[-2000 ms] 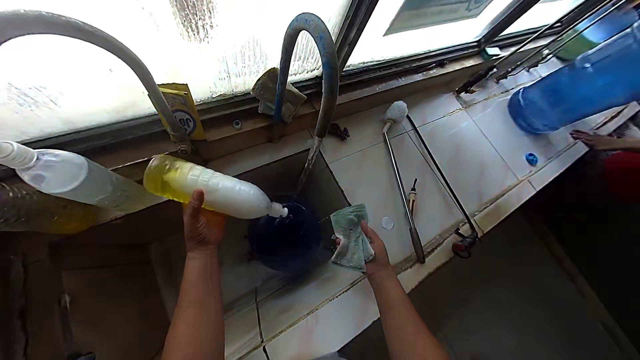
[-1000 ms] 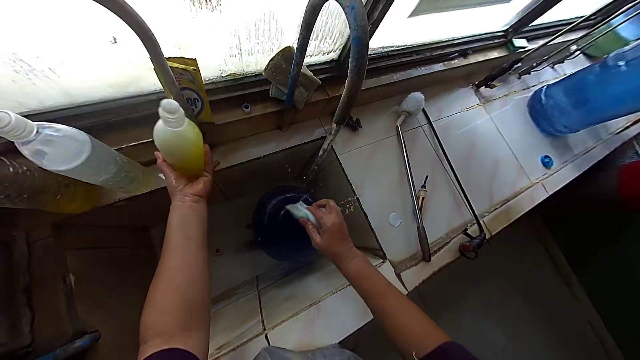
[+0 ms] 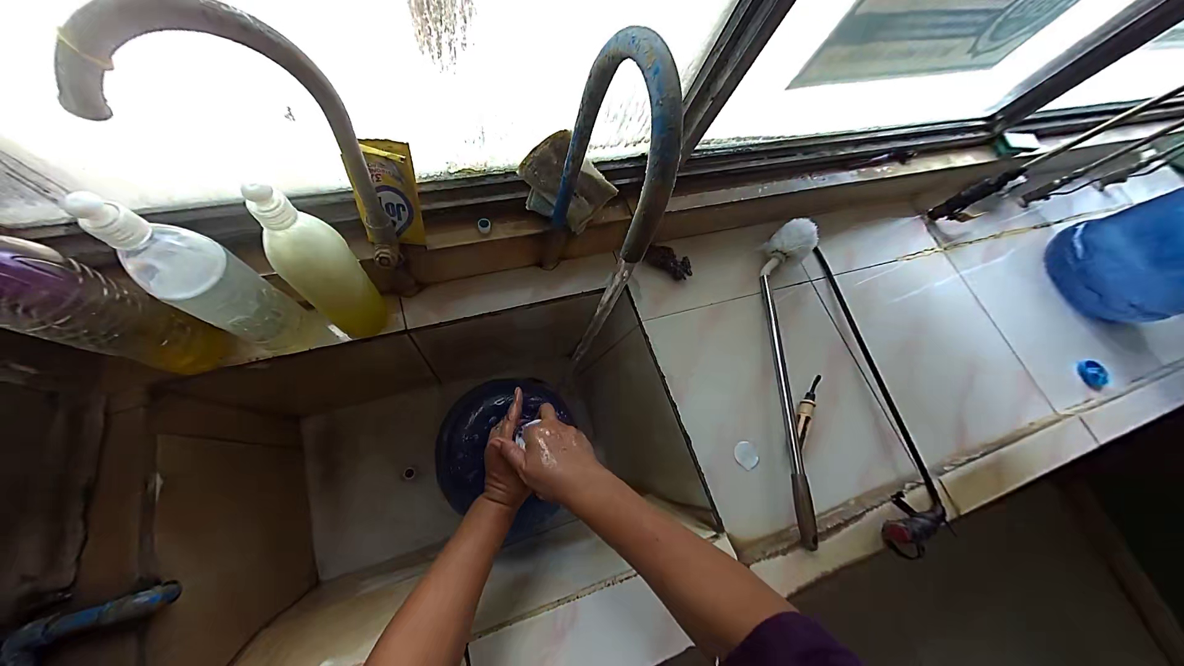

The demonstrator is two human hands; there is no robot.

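Both my hands are together over a dark blue round container in the tiled sink. My left hand is upright with fingers extended, against my right hand, which is wet and closed around something small and white, mostly hidden between them. Water runs from the curved pipe faucet just beyond my hands. On the ledge at the left stand a yellow-green squeeze bottle, a clear bottle and a purple-and-amber bottle.
A yellow packet and a worn sponge or cloth rest by the window. On the right counter lie a long-handled round brush, a thin black rod, a small tool, a blue cap and a large blue water jug.
My left hand has let go of the yellow-green bottle, which now stands on the ledge, and has come to my right hand over the container. The green-white pad seen earlier is mostly hidden or out of sight.
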